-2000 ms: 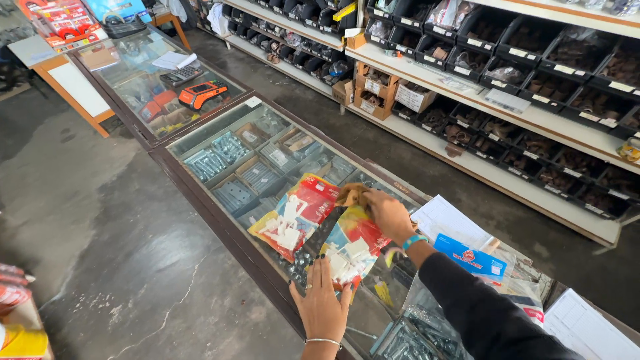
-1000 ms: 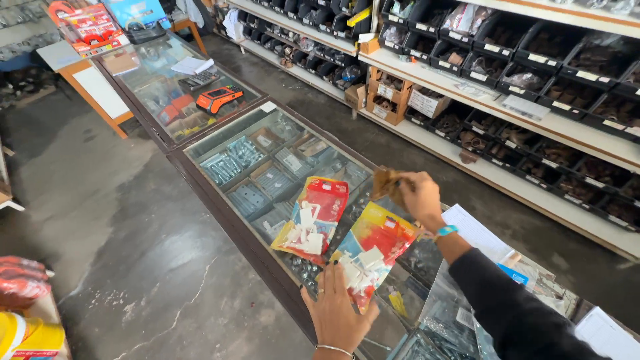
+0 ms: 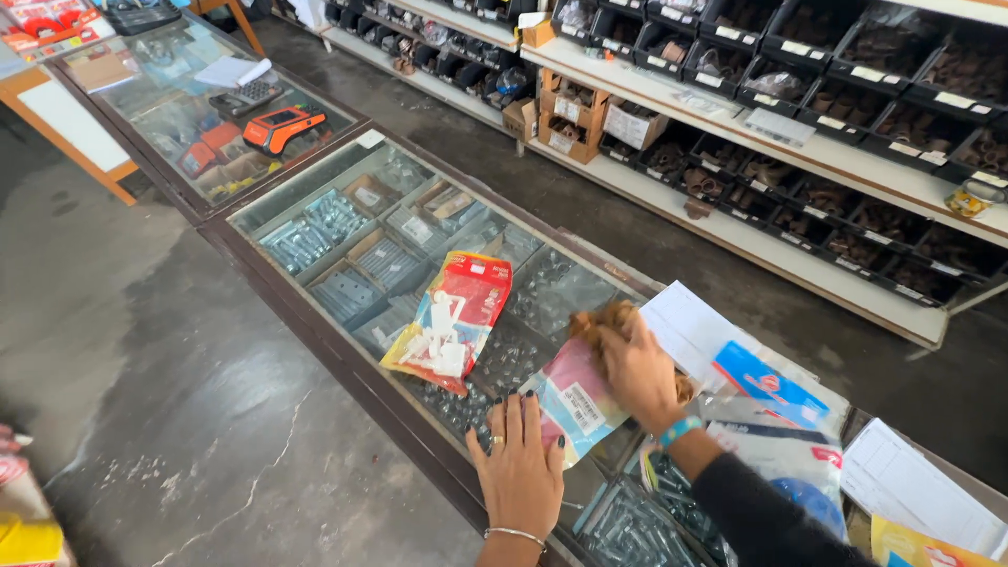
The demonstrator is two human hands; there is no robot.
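Observation:
My right hand (image 3: 638, 366) is closed on a crumpled brown cloth (image 3: 600, 321), pressed on the upper end of a plastic packet (image 3: 579, 402) that lies back side up with a barcode label. My left hand (image 3: 520, 465) lies with fingers spread at that packet's lower left edge, its fingertips touching or very near it; it grips nothing. To the left, a red and yellow packet (image 3: 449, 319) with white plastic parts showing through its window lies face up on the glass-topped display counter (image 3: 543, 260).
Below the glass are compartments of bolts (image 3: 311, 228) and other metal hardware. Papers (image 3: 689, 327), a blue and white packet (image 3: 772, 386) and clear plastic bags lie to the right. An orange device (image 3: 283, 130) and a calculator (image 3: 246, 96) sit farther off. Shelves of black bins (image 3: 827, 118) stand behind.
The packet near my hands has been turned over; its front showed one second ago, its barcode side shows now. My right hand with the cloth has moved down onto it.

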